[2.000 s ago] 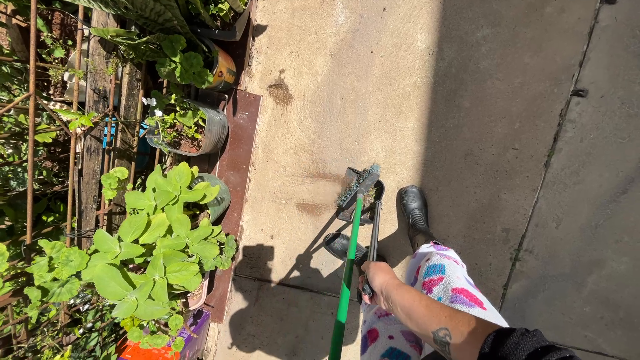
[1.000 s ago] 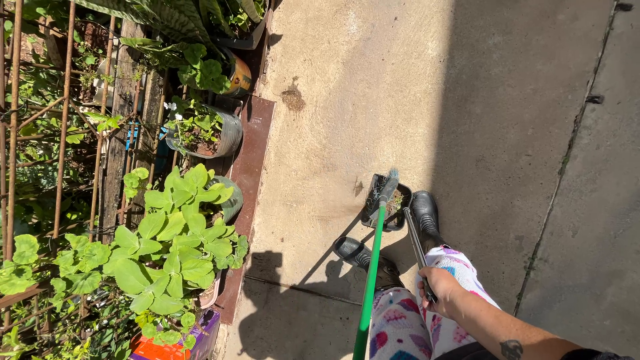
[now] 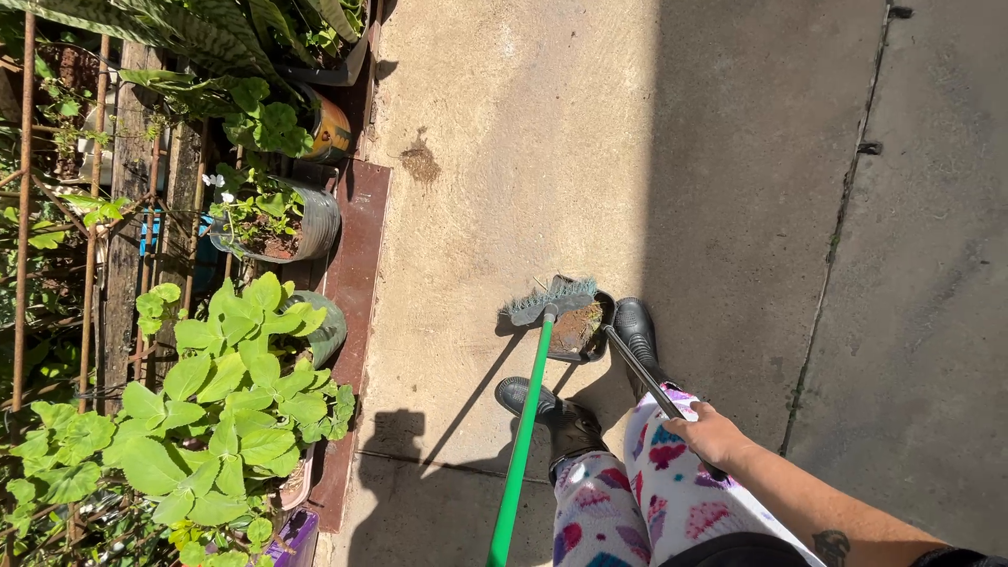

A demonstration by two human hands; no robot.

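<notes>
My right hand [image 3: 706, 435] is closed around the black handle of a long-handled dustpan [image 3: 583, 335], whose pan rests on the concrete by my boots with brown dirt and green bits in it. A broom head [image 3: 549, 303] with bluish-grey bristles lies across the pan's far left part, its bristles pointing away from me. Its green broom handle [image 3: 524, 449] runs down past the bottom edge of the view. My left hand is not in view, so its grip is hidden.
Black rubber boots [image 3: 636, 331] stand beside the dustpan. Potted plants [image 3: 272, 220] line a reddish-brown ledge [image 3: 356, 260] at the left, before rusty bars. A damp-looking spot [image 3: 421, 160] marks the sunlit concrete; a cracked joint [image 3: 841, 213] runs through the shaded part.
The broom head has turned from nearly lengthwise to crosswise over the pan and reaches farther left. My right hand still grips the dustpan handle.
</notes>
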